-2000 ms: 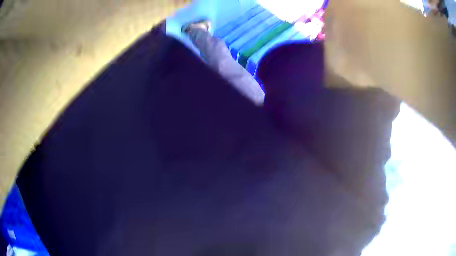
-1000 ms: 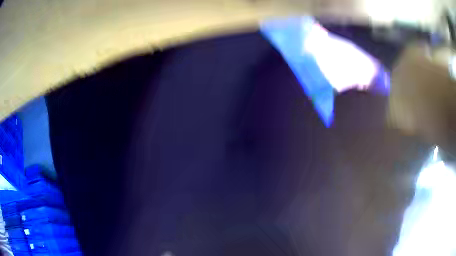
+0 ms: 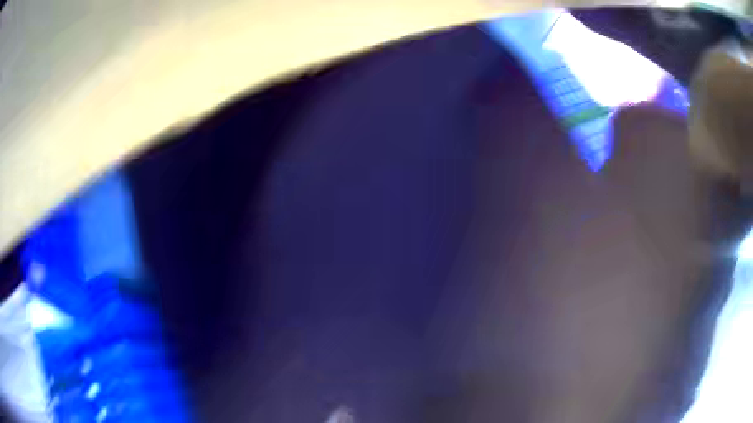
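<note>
Dark clothing (image 3: 371, 215), seemingly the wearer's own lap or front, fills most of the view. The tan cardboard bench cover (image 3: 165, 74) curves across the top and upper left, very near the camera. A blurred tan shape (image 3: 726, 116) stands at the right edge; I cannot tell what it is. A tiny pale spot (image 3: 340, 415) shows at the bottom edge, too small to name. I can make out neither my left hand nor my right hand. No housing is seen.
Blurred blue plastic crates (image 3: 116, 355) stand at the lower left, with a whitish thing (image 3: 18, 355) beside them. A blue strip with a green band (image 3: 582, 116) shows at the upper right. A glaring white area (image 3: 726, 363) lies at the lower right.
The view has swung. The cardboard edge now spans more of the top, the upper blue strip and right tan shape sit farther right, and more of the lower-left crates shows.
</note>
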